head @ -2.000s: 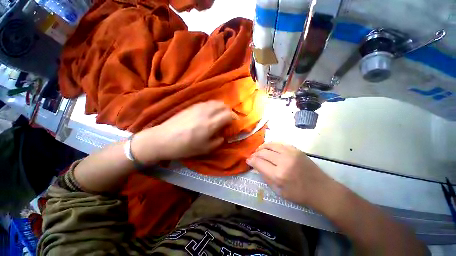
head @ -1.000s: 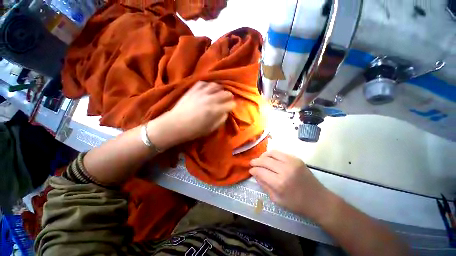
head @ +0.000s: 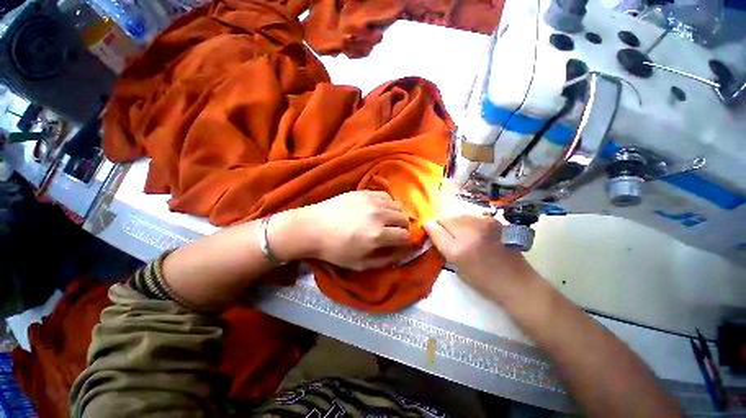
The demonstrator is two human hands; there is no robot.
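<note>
The rust-orange garment piece (head: 245, 122) lies in folds on the table, left of the sewing machine (head: 556, 98). Its front part is under my hands, near the bright glow at the needle. My left hand (head: 360, 230) rests on the cloth with bent fingers and grips it. My right hand (head: 470, 245) is close to the needle area, fingertips together on the orange edge. A narrow white strip (head: 411, 255) shows beside my left fingertips. Glare hides the needle and presser foot.
A grey ruler strip (head: 360, 314) runs along the table's near edge. Thin dark tools (head: 708, 369) lie at the right edge. More orange cloth is at the back (head: 352, 23) and at lower left (head: 61, 347). A dark machine part (head: 41, 49) stands at upper left.
My right hand has moved up from the cloth's near edge toward the needle. My left hand has moved down and right, closer to it. The view has shifted, showing more of the machine top.
</note>
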